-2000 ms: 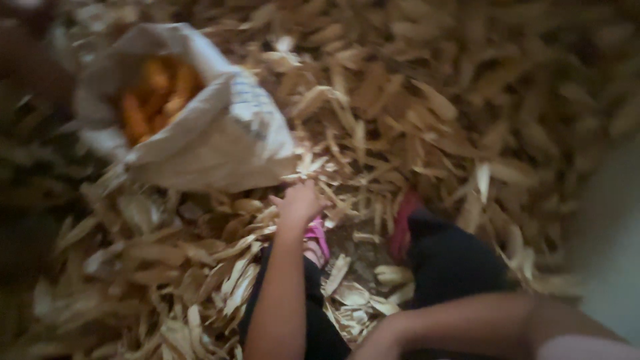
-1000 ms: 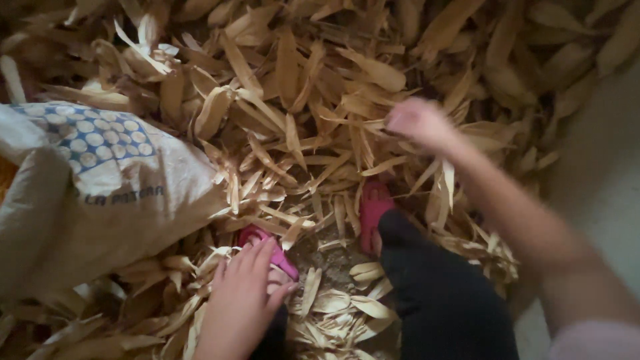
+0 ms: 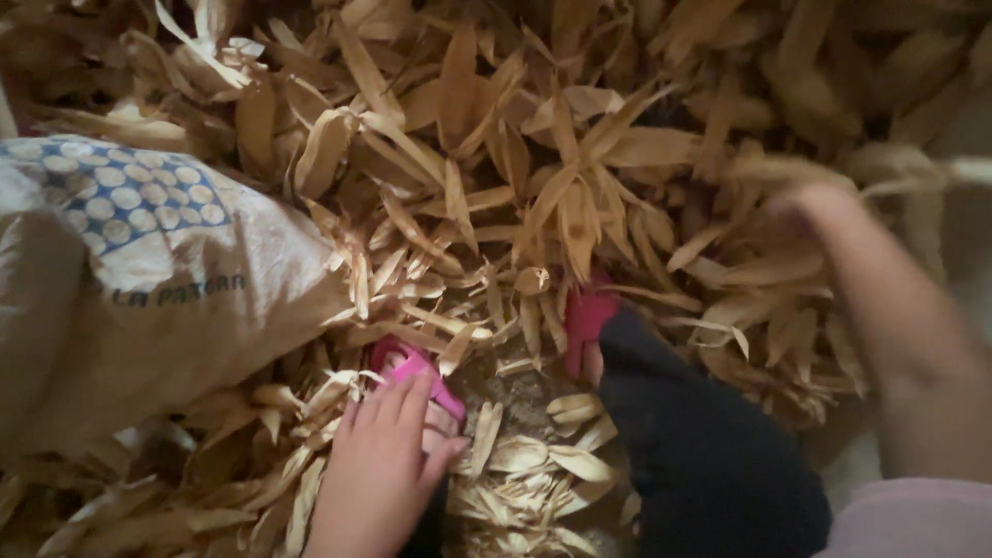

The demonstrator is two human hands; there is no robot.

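Note:
Dry corn husks (image 3: pixel 573 209) cover the ground around my feet. My left hand (image 3: pixel 391 438) is over the pink sandal (image 3: pixel 411 372) on my left foot, with its fingers slightly apart and nothing seen in it. At the right, my right hand (image 3: pixel 814 205) is blurred among the husks, its arm stretched forward; pale husks lie around its fingers, and whether it grips any cannot be told. The other pink sandal (image 3: pixel 589 318) shows between the hands, below a dark trouser leg.
A woven sack (image 3: pixel 194 310) with a blue dotted print and lettering lies at the left; its mouth is out of view. A pale wall or surface (image 3: pixel 965 256) stands at the right edge. Bare ground (image 3: pixel 519 387) shows between my feet.
The view has shifted, so the sack's mouth with the orange corn cobs, seen two seconds ago, is out of sight. My right hand has moved to the right over the husks.

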